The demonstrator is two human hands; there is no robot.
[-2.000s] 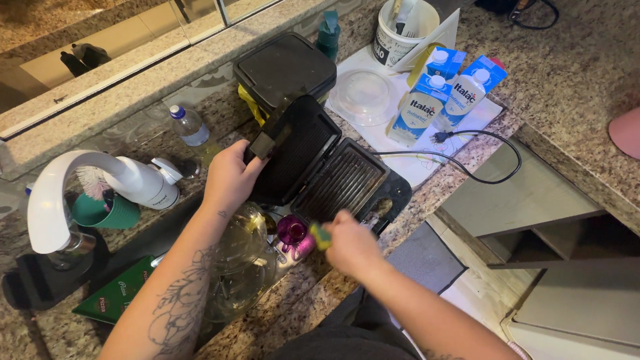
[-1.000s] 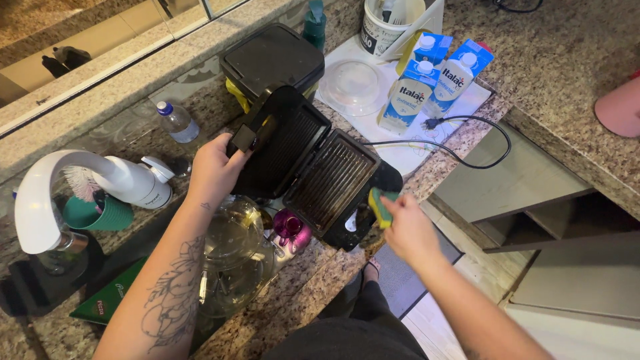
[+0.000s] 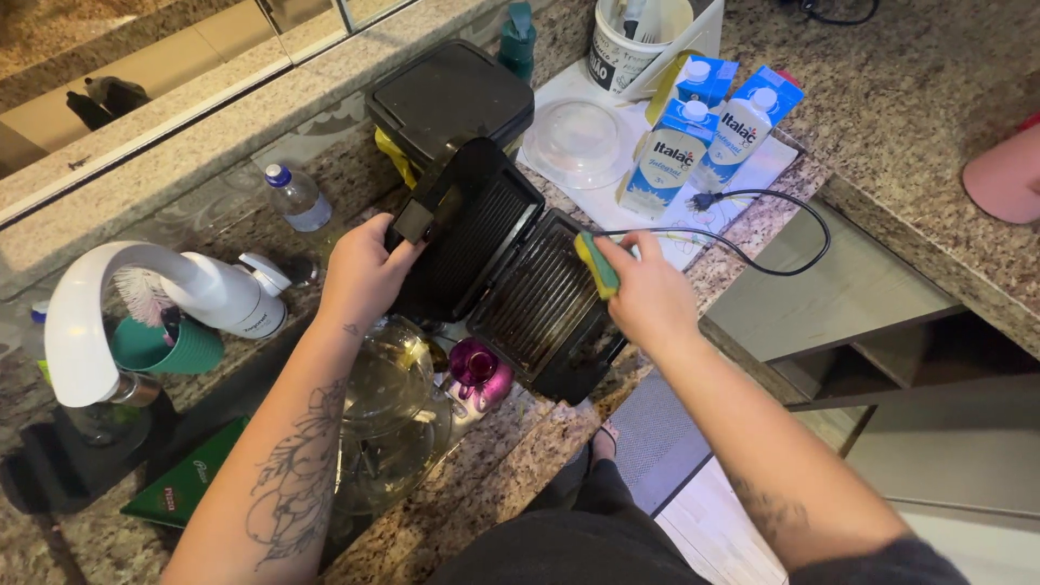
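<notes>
A black electric contact grill [image 3: 532, 301] stands opened on the granite counter, its ribbed lower plate wet or greasy with brownish marks. My left hand [image 3: 366, 264] grips the handle of its raised lid [image 3: 471, 236], which leans to the left. Pinched in my right hand [image 3: 650, 296] is a yellow and green sponge [image 3: 597, 265], against the right edge of the lower plate near the back. The grill's black power cord [image 3: 780, 266] loops over the counter edge to the right, its plug [image 3: 705, 200] beside the milk cartons.
Glass lids or bowls [image 3: 390, 422] and a purple metallic item [image 3: 481, 374] lie close to the grill's left. Behind are a black bin [image 3: 451, 93], a clear plastic lid [image 3: 577, 142] and several milk cartons [image 3: 666, 158]. A white faucet [image 3: 77, 325] arches at left.
My right hand with the sponge has moved from the grill's front edge up to the right side of the lower plate. My left hand still holds the lid's handle.
</notes>
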